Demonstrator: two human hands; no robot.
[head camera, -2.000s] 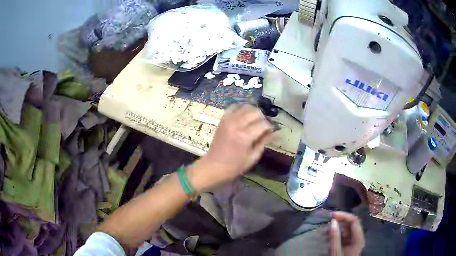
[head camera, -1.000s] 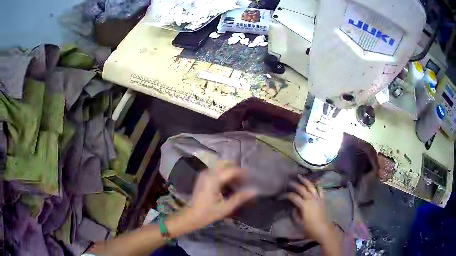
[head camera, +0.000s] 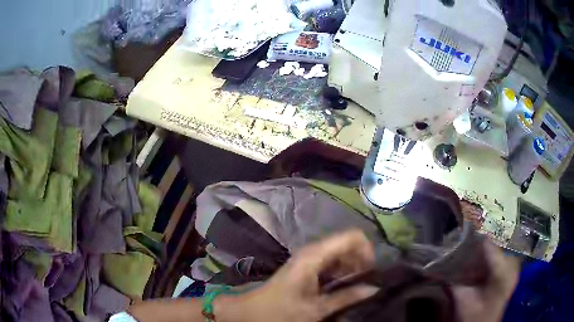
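The grey-brown garment (head camera: 296, 207) lies bunched in front of the machine, with a lime-green panel (head camera: 343, 192) along its upper edge. Its dark side (head camera: 403, 289) shows between my hands. My left hand (head camera: 333, 277), with a green band at the wrist, grips the dark cloth, fingers bent. My right hand (head camera: 491, 283) is blurred at the garment's right side and holds its cloth. The pale rounded end of the cylinder arm (head camera: 389, 192) shows brightly lit below the sewing machine head (head camera: 440, 69), just above the cloth.
A garment pile (head camera: 56, 188) hangs at left beside slats. On the cream table (head camera: 189, 107) are a bag of white pieces (head camera: 236, 25), a dark flat pad (head camera: 242, 63), a printed packet (head camera: 301, 47) and small white pieces (head camera: 302, 69). Thread cones (head camera: 525, 144) and a control panel (head camera: 551, 135) stand right.
My left hand has come from over the table down to the garment, then right with the cloth. My right hand has moved right. The garment has been raised and spread near the arm.
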